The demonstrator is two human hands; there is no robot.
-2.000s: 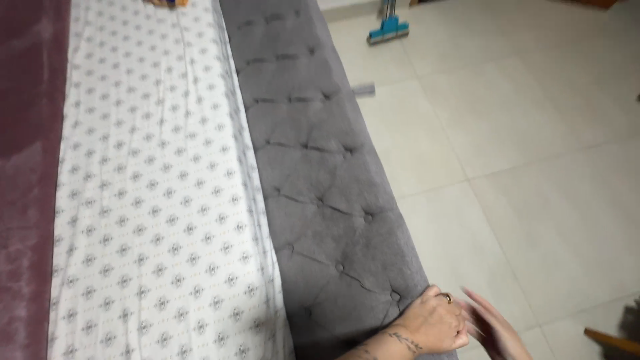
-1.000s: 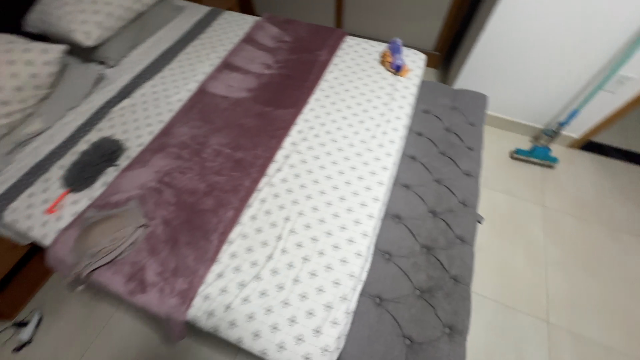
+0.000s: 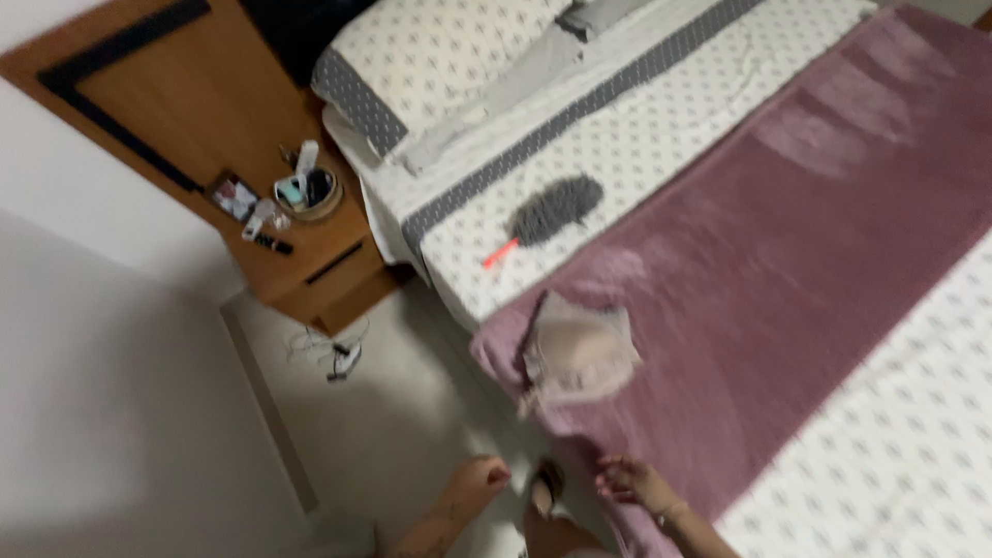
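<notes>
My left hand [image 3: 482,482] is at the lower middle over the floor, its fingers curled, with no object visible in it. My right hand [image 3: 629,479] is beside the mauve blanket's [image 3: 736,310] hanging edge, fingers partly bent and apart, holding nothing that I can see. A beige padded cloth garment [image 3: 581,353] lies on the blanket's near corner, above both hands. Further up, a grey fluffy duster [image 3: 559,209] with an orange handle rests on the white patterned bedsheet [image 3: 659,147].
A wooden nightstand [image 3: 287,287] left of the bed bears a round basket [image 3: 329,203], a framed picture [image 3: 231,195] and small items. Cables with a power adapter [image 3: 347,360] lie on the floor below. One foot [image 3: 544,488] stands between the bed and the wall [image 3: 116,372].
The view has swung from the grey tufted bench and floor across the bed to the nightstand side. My hands were close together at the bench's edge; now they are apart.
</notes>
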